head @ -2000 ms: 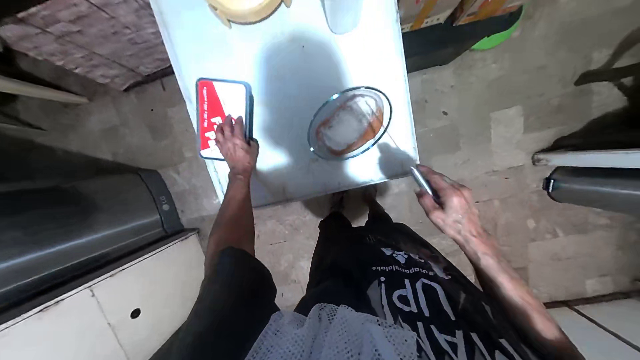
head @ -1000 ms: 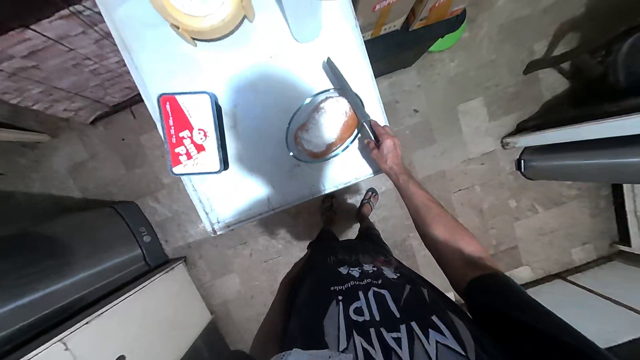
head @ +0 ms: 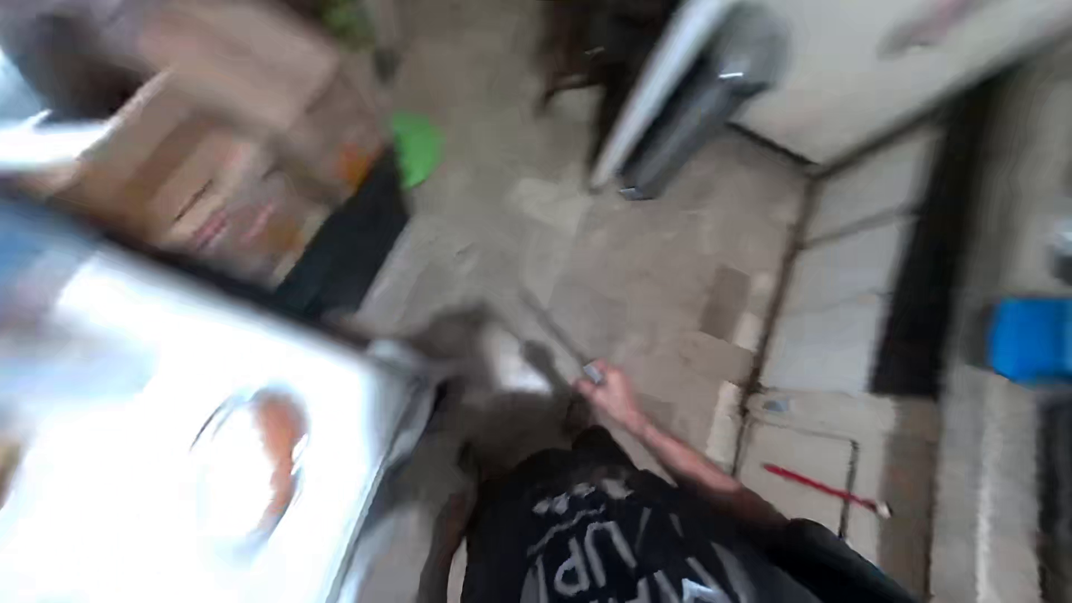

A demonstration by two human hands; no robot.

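My right hand (head: 610, 392) is closed around the handle of a knife (head: 557, 335), whose blade points up and left over the floor, blurred. To the left, on the white table (head: 343, 469), stands a clear glass dish (head: 205, 494) with a brown food item (head: 279, 452) in it; glare hides much of the white topping. The hand and knife are right of the table, away from the dish. My left hand is not in view.
Cardboard boxes (head: 218, 159) stand beyond the table, beside a green object (head: 416, 149). A grey cylinder (head: 687, 126) lies at the upper right. Pale cabinets (head: 846, 327) line the right side, with a red stick-like object (head: 825, 488) and a blue object (head: 1030, 339).
The view has swung far to the right. My right hand has taken the knife away from above the dish. My left hand, on the red-and-white tub two seconds ago, has left the view.
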